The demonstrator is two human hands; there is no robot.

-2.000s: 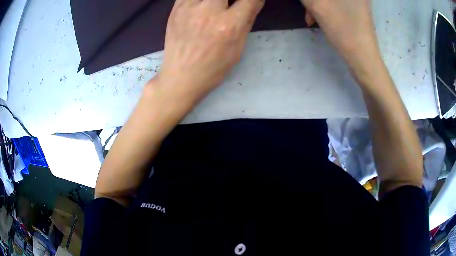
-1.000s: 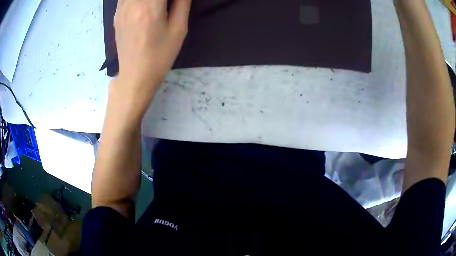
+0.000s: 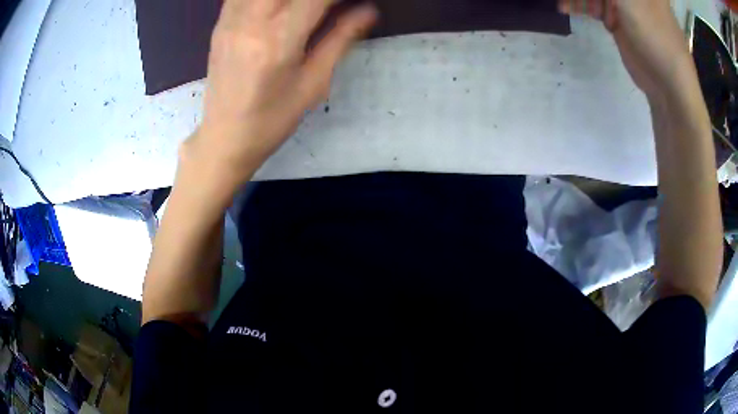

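Note:
A dark brown panel lies on the white, speckled tabletop at the top of the picture; its far part is cut off by the upper edge. My left hand is over the panel's left part, fingers spread, slightly blurred; its upper fingers are partly cut off. My right hand is at the panel's right end, fingertips near its corner, partly cut off by the upper edge. Whether the right fingers pinch anything cannot be told.
A dark shiny plate-like thing is at the far right of the table. A white sheet, a blue crate and a thin cable are at the left. A white plastic bag hangs below the table's front edge at right.
Since one second ago the panel sits higher in the picture and its pale square patch is out of view. My right hand has come in from the far right to the panel's right end.

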